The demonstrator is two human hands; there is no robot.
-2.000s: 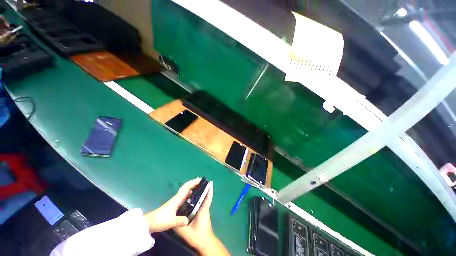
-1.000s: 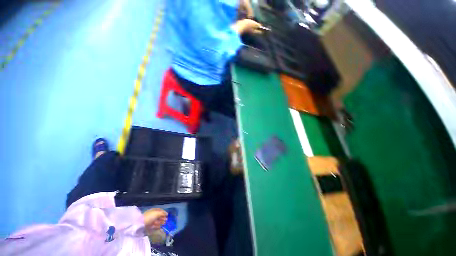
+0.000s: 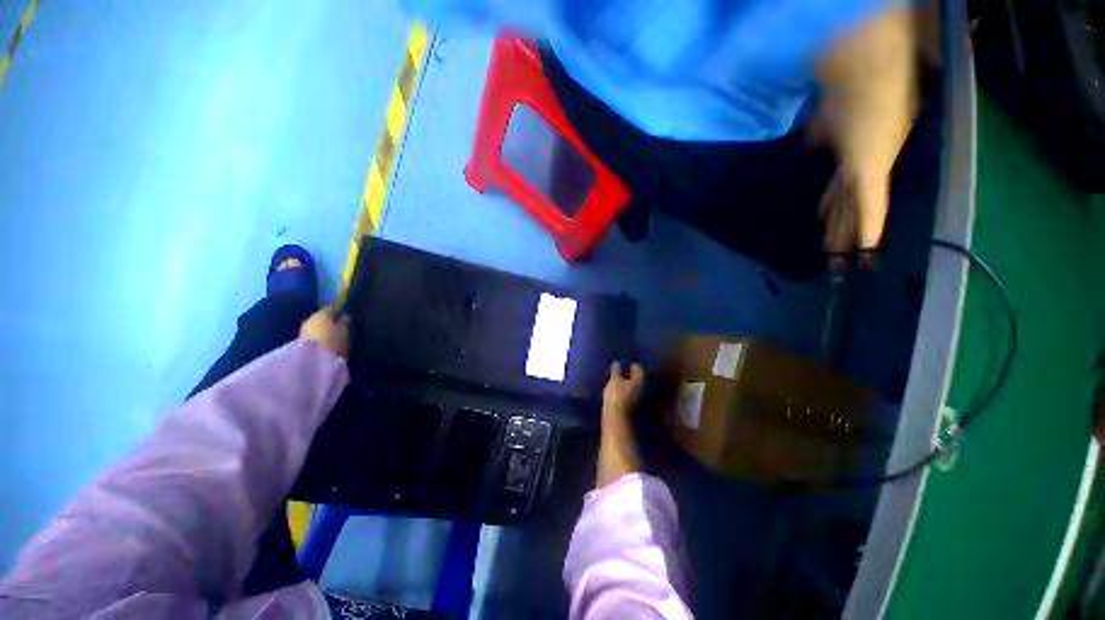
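Note:
A black tray with a white label (image 3: 473, 317) lies low beside me, above the bluish floor. My left hand (image 3: 325, 331) grips its left end. My right hand (image 3: 623, 385) grips its right end near the near corner. A second black tray (image 3: 364, 466) is directly on the near side of it, touching or overlapping; I cannot tell which. One pocket of this second tray holds a phone-like unit with grey inner detail (image 3: 524, 460). A dark glossy slab (image 3: 469, 446) is beside it. The fingertips under the tray ends are hidden.
A red stool (image 3: 485, 133) and a person in blue (image 3: 691, 61) are ahead. A brown cardboard box (image 3: 763, 406) is right of the trays. The green bench (image 3: 1018, 327) runs along the right, with a black cable loop (image 3: 1012, 309) at its edge.
The view has turned further down towards the low trays. Both my hands are now on the labelled tray; a second ago only one hand showed, below the trays. The neighbour's hand has come lower.

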